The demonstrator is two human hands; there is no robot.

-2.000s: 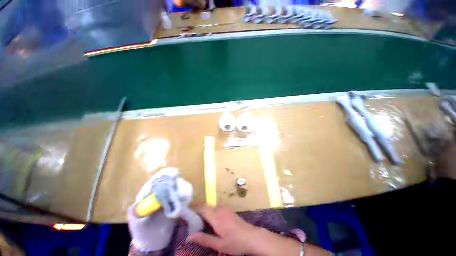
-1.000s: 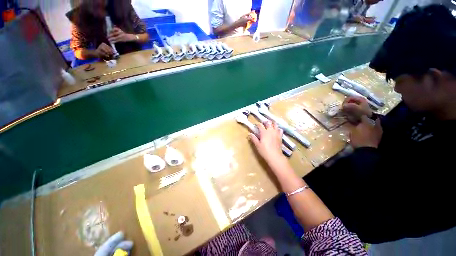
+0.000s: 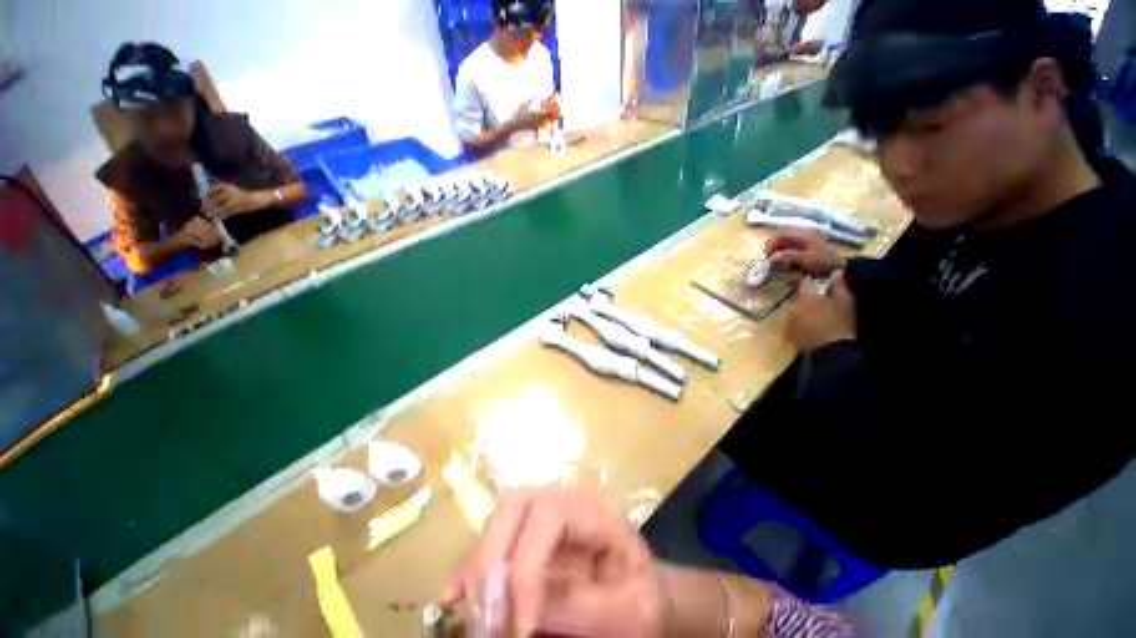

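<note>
My bare right hand (image 3: 561,567) is blurred at the bottom middle, fingers bent down over the bench; whether they hold anything cannot be told. A small pot (image 3: 434,616) shows just left of the fingertips, partly cut off. My left hand is out of the picture. Three pale grey moulded parts (image 3: 617,343) lie side by side near the belt edge. Two white teardrop pieces (image 3: 369,476) with dark spots lie near the belt, with a row of small sticks (image 3: 399,518) below them. One yellow tape strip (image 3: 331,596) is left of the hand; another (image 3: 467,491) is partly hidden behind it.
A green belt (image 3: 374,330) runs diagonally beyond the bench. A person in black (image 3: 959,324) sits close at right, working with both hands near more grey parts (image 3: 810,217). Across the belt sit two people, a row of grey pieces (image 3: 411,207) and a blue crate (image 3: 380,168).
The view has turned right and up. My right hand has left the grey parts and come back beside the pot; three parts lie where two lay at first. My left glove has left the picture.
</note>
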